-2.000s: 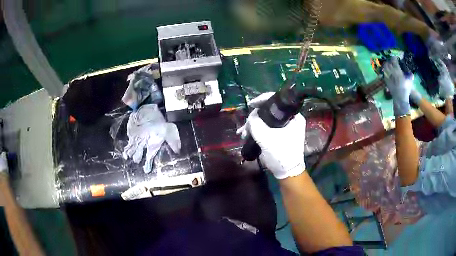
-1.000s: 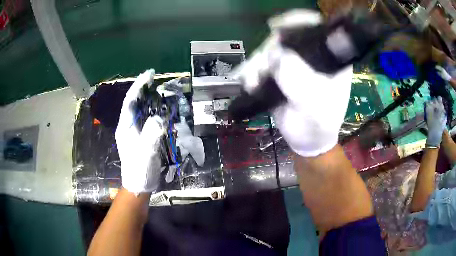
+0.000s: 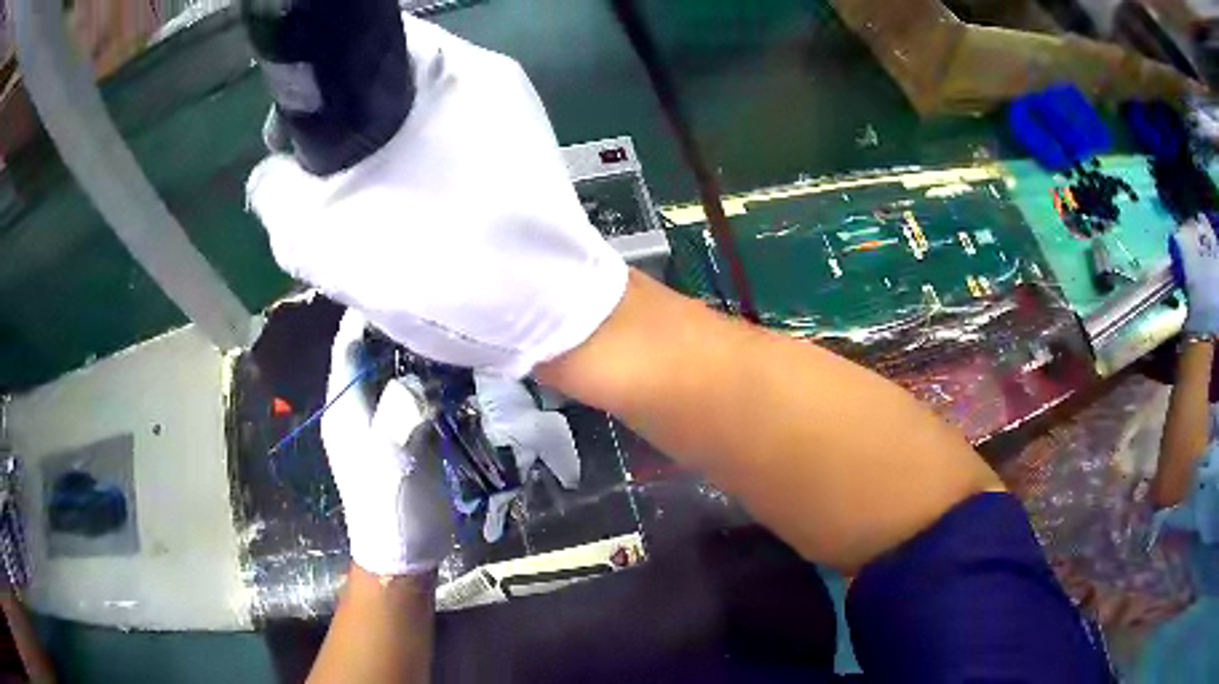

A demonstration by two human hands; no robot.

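Observation:
My right hand, in a white glove, grips the black electric screwdriver above my left hand. The driver's top is cut off by the upper edge, and its tip is hidden behind my right hand. My left hand, also gloved, holds the dark, narrow workpiece over the black mat. A thin blue lead wire sticks out to the left of my left hand. The upper end of the workpiece is partly covered by my right hand.
Spare gloves lie beside the workpiece. The grey screw feeder stands behind my right wrist, mostly hidden. A pale strip tool lies at the front edge. A dark cord hangs behind my right forearm. At right are a co-worker's gloved hand and blue items.
My right hand has swung left with the driver, from above the right of the feeder to above my left hand. The blue wire now extends left. The camera view has shifted slightly.

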